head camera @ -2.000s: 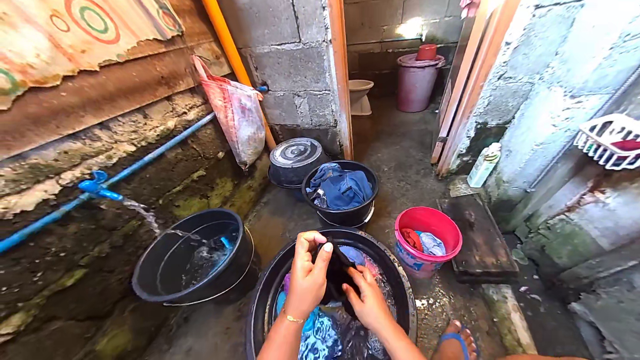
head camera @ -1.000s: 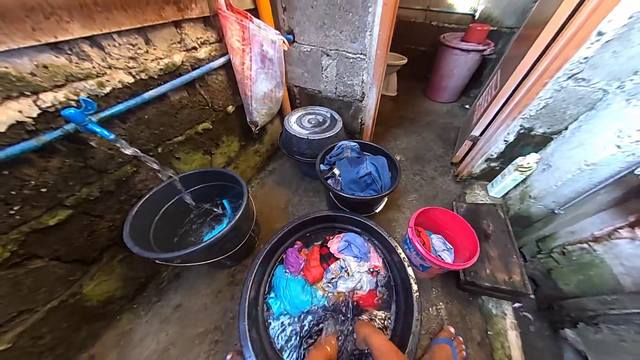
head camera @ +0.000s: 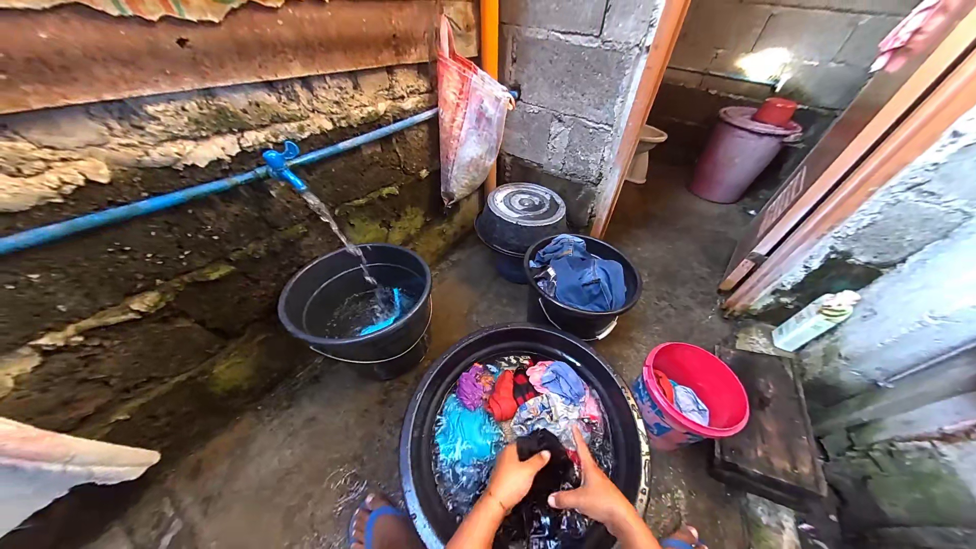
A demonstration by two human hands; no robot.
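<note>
A large round black basin (head camera: 421, 427) stands on the wet floor between two feet in blue flip-flops. Water and colourful clothes (head camera: 469, 431) fill it, turquoise, purple, red and grey among them. Over the water, my left hand (head camera: 515, 476) grips a wet black cloth (head camera: 543, 457) between thumb and fingers. My right hand (head camera: 593, 488) is on the other side of that cloth, thumb and fingers spread; whether it grips the cloth is hard to tell. The lower end of the cloth hangs into the basin near my wrists.
Water runs from a blue tap (head camera: 284, 166) into a black bucket (head camera: 358, 352) at left. Beyond the basin stand a bucket of denim clothes (head camera: 587, 282) and an upturned black tub (head camera: 526, 204). At right are a pink pail (head camera: 709, 366), a wooden board (head camera: 770, 427) and a bottle (head camera: 812, 320).
A second ago both hands were down in the basin's water at its near side; now they are above it with the black cloth. The view has shifted.
</note>
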